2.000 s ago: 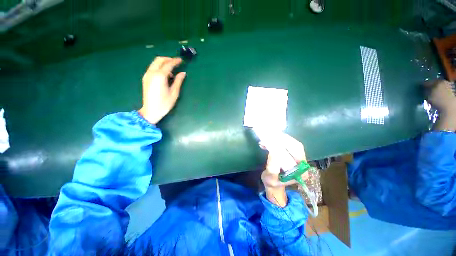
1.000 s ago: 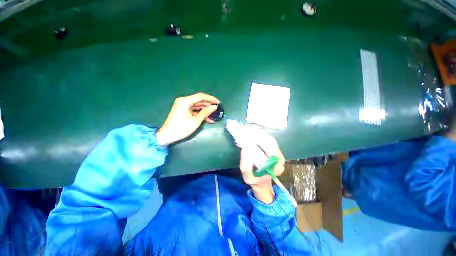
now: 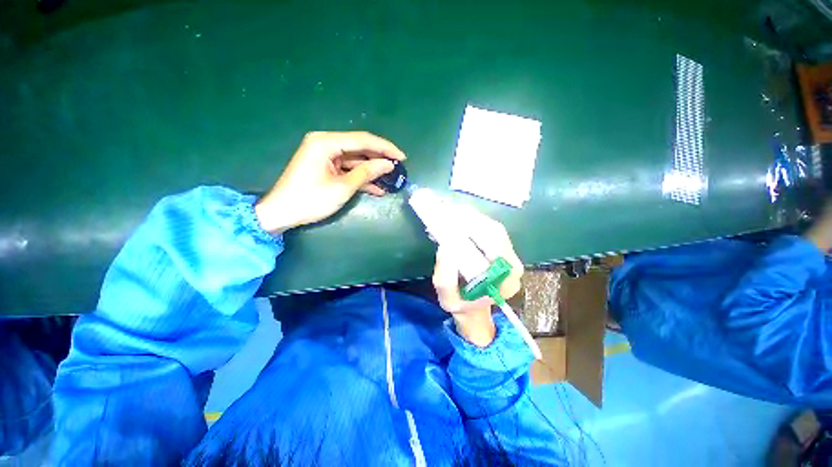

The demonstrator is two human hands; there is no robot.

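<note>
My left hand (image 3: 333,178) pinches a small black round part (image 3: 393,177) between thumb and fingertips, a little above the green surface. My right hand (image 3: 476,264) is closed around a white dispensing syringe (image 3: 434,212). Its narrow tip points up and left at the black part, at or very close to its edge; contact cannot be told. The syringe's green adapter head (image 3: 487,281) shows at the rear of my grip, with a pale air hose (image 3: 522,331) running down from it. A white square sheet (image 3: 496,155) lies flat just beyond my right hand.
The long green surface (image 3: 228,100) curves across the view. A patterned strip (image 3: 689,128) and clear shiny tape (image 3: 783,173) lie at the right. Below the edge are an open cardboard box (image 3: 584,337) and another person's blue sleeve (image 3: 775,310).
My left hand came back from the far row with a black part and now holds it at the syringe tip. My right hand moved left with the syringe. The view has tilted down, losing the row.
</note>
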